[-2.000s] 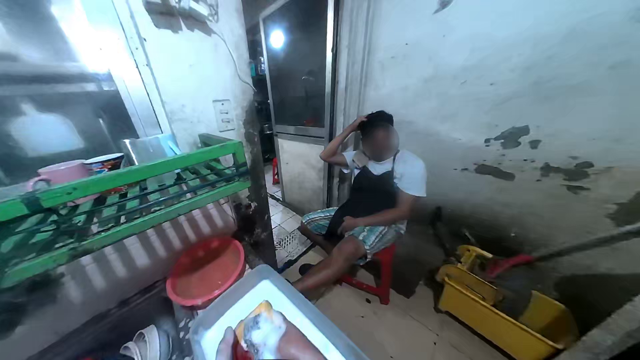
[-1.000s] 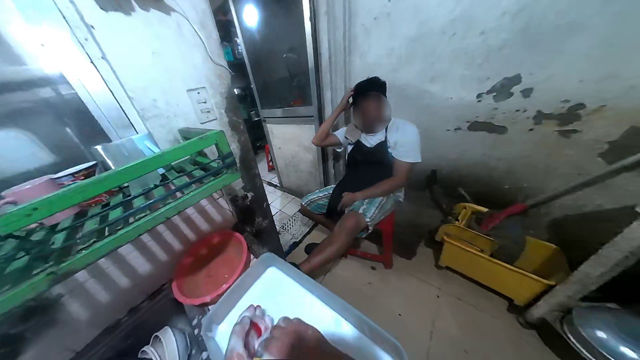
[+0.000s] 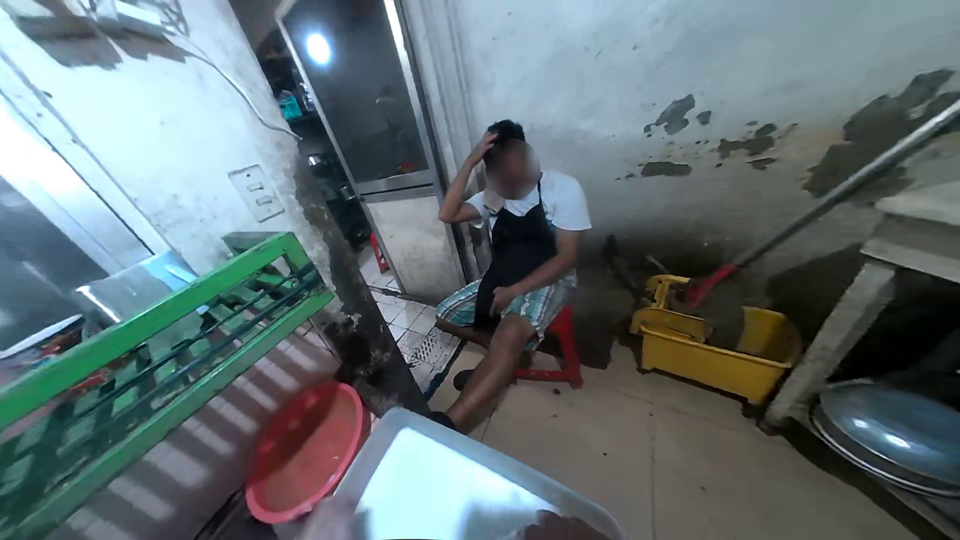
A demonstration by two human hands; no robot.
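A pale plastic tub with a white interior is cut off by the bottom edge. My left hand shows only as a blur at the tub's left side. Of my right hand, just a dark part shows inside the tub's lower right, at the frame edge. What either hand holds is hidden. Left of the tub stands a round red plastic basin, which looks to contain reddish-brown liquid.
A green slatted rack fills the left side. A person in a black apron sits on a red stool beyond the tub. Farther right are a yellow mop bucket, a mop handle and metal lids under a table.
The view has tilted up and turned right. Both hands, earlier together over the tub with a foamy yellow sponge and then a red item, are now apart and mostly out of frame.
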